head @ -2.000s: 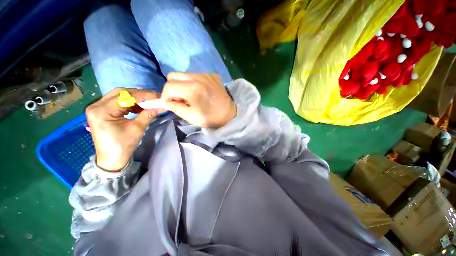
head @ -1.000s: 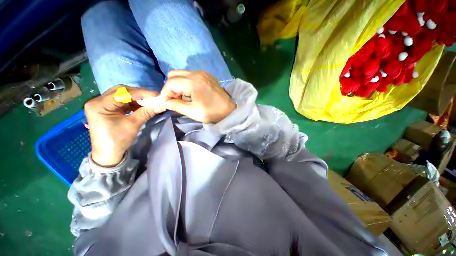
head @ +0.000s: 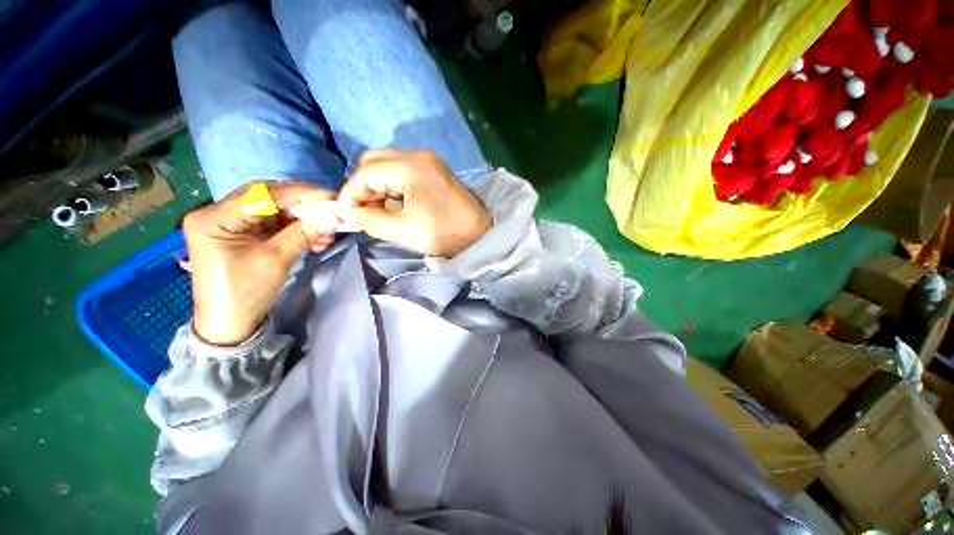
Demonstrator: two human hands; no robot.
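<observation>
A small pale pink and white plush piece (head: 319,215) is pinched between both hands above my lap. My left hand (head: 243,249) holds it from the left with thumb and fingers, and a yellow band (head: 258,200) is wrapped on one finger. My right hand (head: 416,205) has its thumb and fingertips closed at the right end of the piece. A needle or thread cannot be made out.
A blue mesh basket (head: 136,305) stands on the green floor at the left. A yellow sack (head: 669,136) of red and white plush pieces (head: 785,136) is at the upper right. Brown cartons (head: 800,371) lie at the lower right. Metal tubes (head: 92,201) lie at the left.
Both hands stay over the lap with the piece between them. The right hand's fingers have curled in a little and the left hand has shifted slightly.
</observation>
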